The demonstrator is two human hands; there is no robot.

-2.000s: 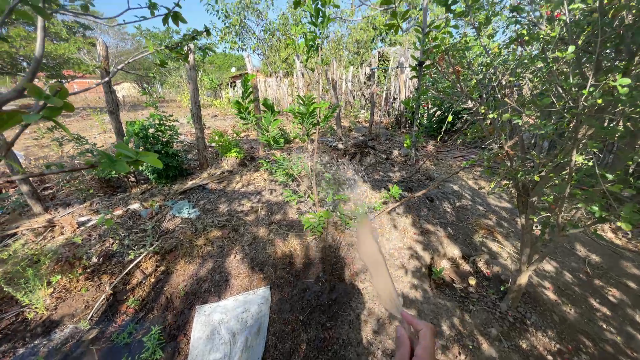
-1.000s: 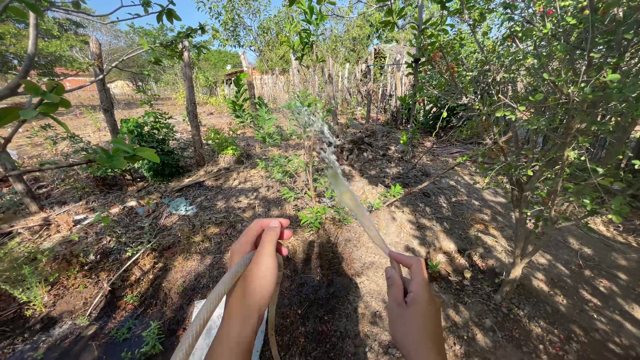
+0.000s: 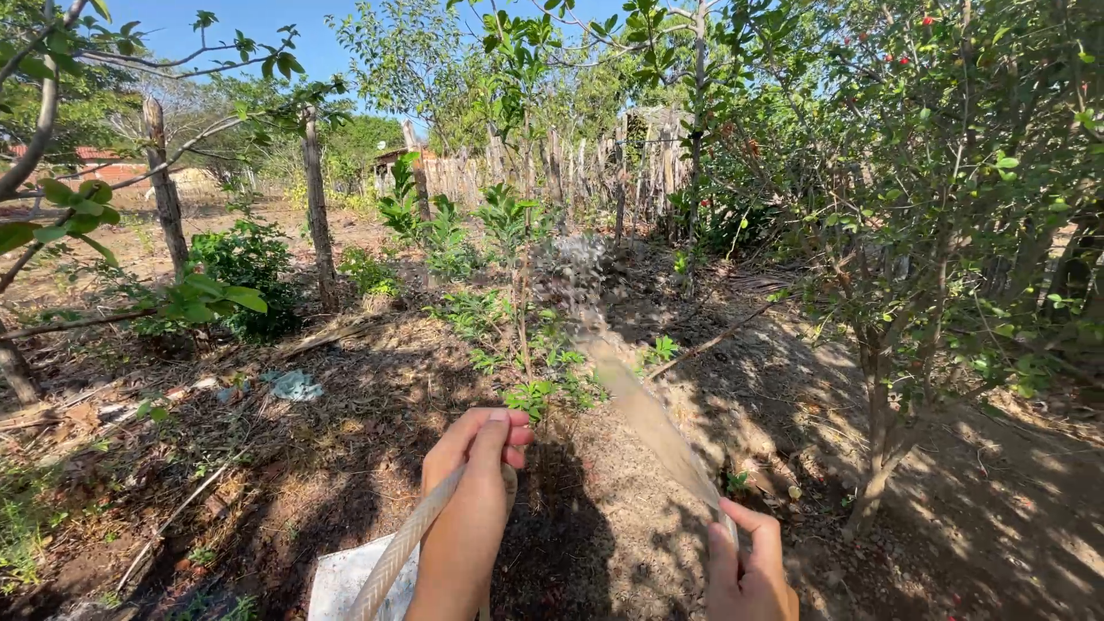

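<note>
A braided garden hose point(image 3: 407, 542) rises from the bottom edge into my left hand point(image 3: 473, 500), whose fingers are curled round it at the lower middle. My right hand point(image 3: 749, 561), lower right, grips the hose's end between thumb and fingers. From there a fan of water point(image 3: 651, 418) sprays forward and up to the left, breaking into drops beside a thin young plant point(image 3: 523, 328). Part of the hose between the hands is hidden. A white sheet or sack point(image 3: 349, 573) lies on the ground behind my left forearm.
A leafy shrub point(image 3: 880, 414) stands at the right. Wooden posts point(image 3: 317, 211) rise at the left, and a stick fence point(image 3: 595, 172) crosses the back. A crumpled pale blue-green scrap point(image 3: 295, 385) lies among dry leaves. Small branches reach in from the left edge.
Two seconds ago only my right hand was in view; my left hand and the hose have since come in. The water was spraying throughout.
</note>
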